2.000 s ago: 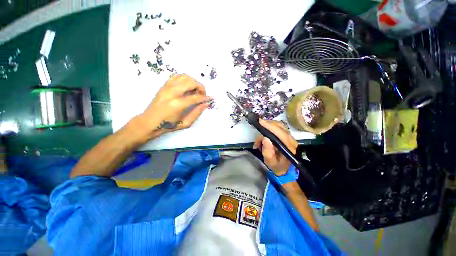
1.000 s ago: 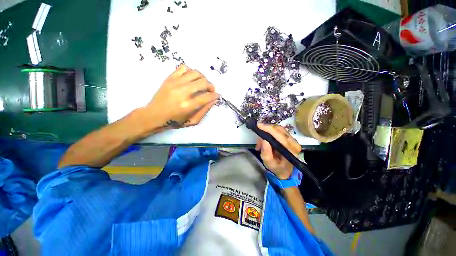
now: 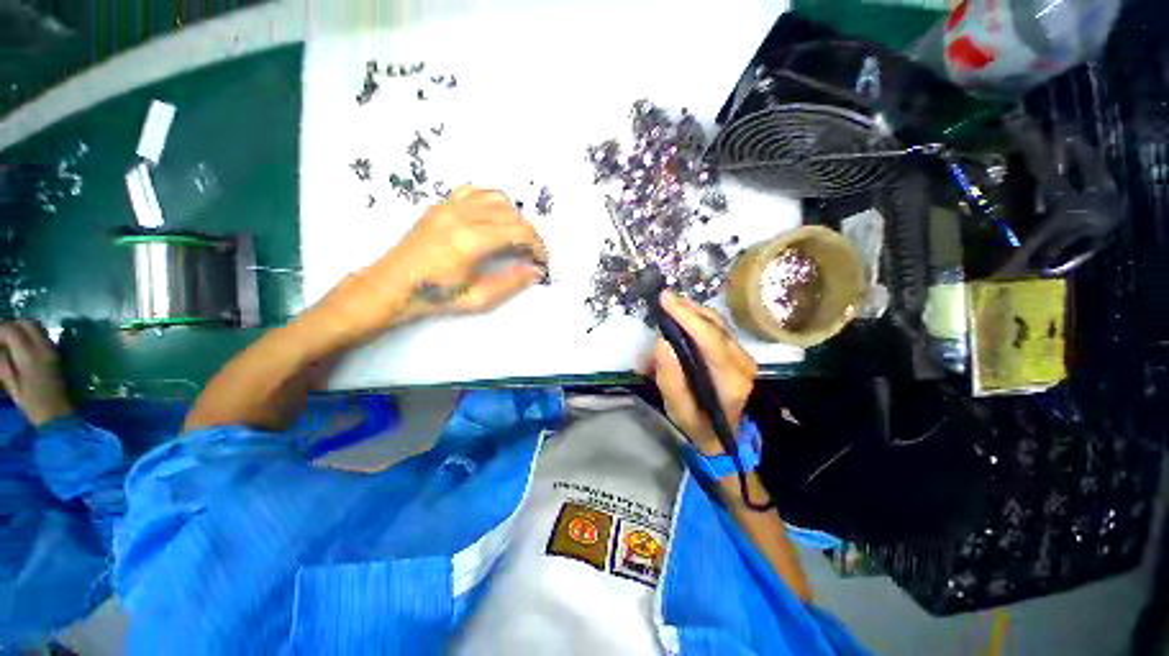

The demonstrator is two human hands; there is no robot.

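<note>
My left hand (image 3: pixel 481 250) is over the white sheet (image 3: pixel 513 64), fingertips pinched on a tiny dark component (image 3: pixel 544 273), mostly hidden by the fingers. My right hand (image 3: pixel 703 369) holds the black soldering iron (image 3: pixel 690 352) like a pen. Its metal tip (image 3: pixel 621 228) points up and away, over the left edge of the heap of small shiny components (image 3: pixel 660 192), apart from my left fingertips. Whether the tip touches the heap I cannot tell. Small dark parts (image 3: pixel 417 160) lie scattered beyond my left hand.
A tan cup (image 3: pixel 833 288) with silvery bits stands right of the heap. Behind it is the fan grille (image 3: pixel 801 147). A yellow sponge (image 3: pixel 1019 336) lies at right, a solder wire spool (image 3: pixel 160 279) at left. Another person's hand (image 3: pixel 32 369) shows at the far left edge.
The iron's tip met the piece at my left fingertips one second ago; now it is away from them and the iron is more upright. Another person's hand has appeared at left. The view has shifted.
</note>
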